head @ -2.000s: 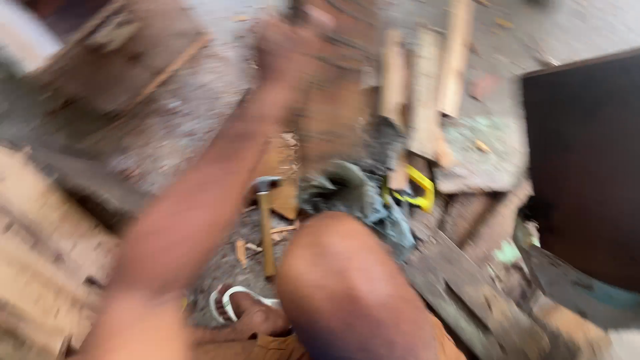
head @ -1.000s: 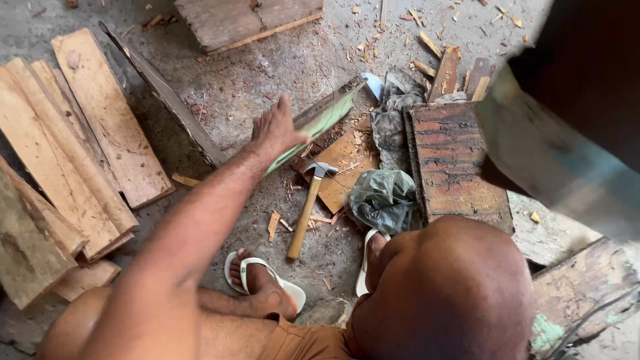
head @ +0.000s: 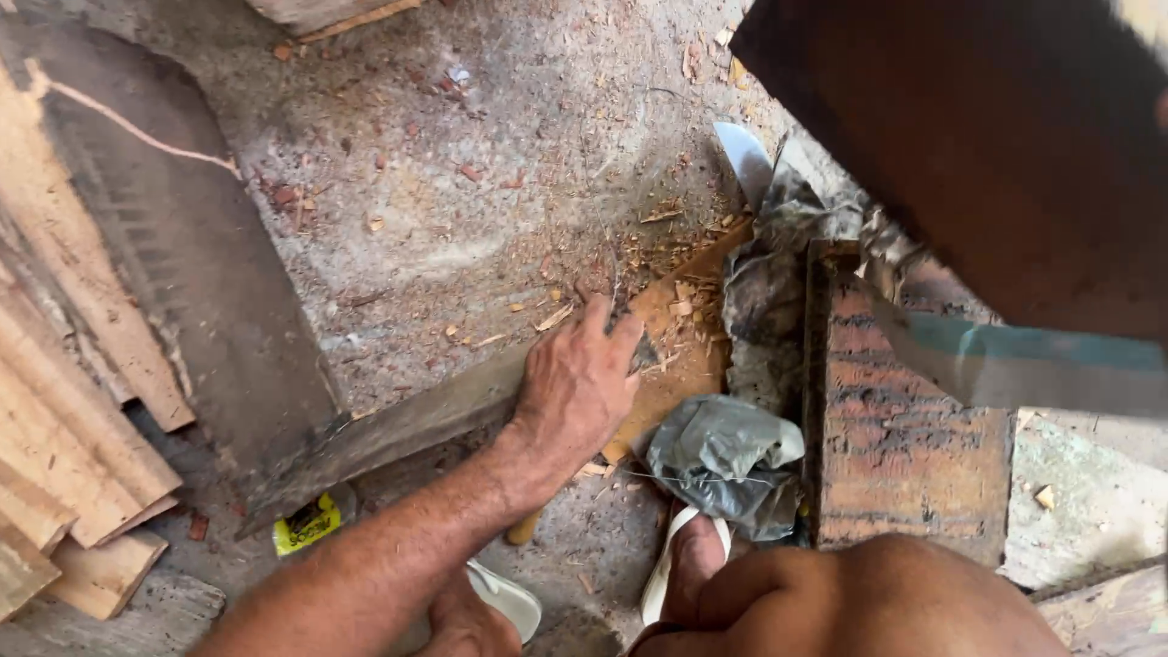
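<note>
My left hand (head: 579, 379) is at the right end of a narrow weathered board (head: 429, 406), with its fingers curled over that end. The board's other end meets a wide dark board (head: 214, 265) at an angle. Below my forearm shows the butt of a wooden hammer handle (head: 523, 529); the rest of the hammer is hidden. Just right of the hand, a brown wooden piece (head: 675, 388) lies under wood chips, beside a crumpled grey-green plastic bag (head: 725, 456). My right hand cannot be made out.
Light planks (head: 68, 411) lie at the left. A reddish, scarred wooden block (head: 912, 438) stands right of the bag. A large dark object (head: 958, 155) with a turquoise-and-grey strip covers the upper right. Near it a pale pointed piece (head: 744, 160) sticks up. A yellow-labelled packet (head: 308, 525) lies under the boards.
The narrow board, angled up beyond the hand a second ago, now runs left from it and joins the dark board. My forearm now covers most of the hammer, which was in plain sight.
</note>
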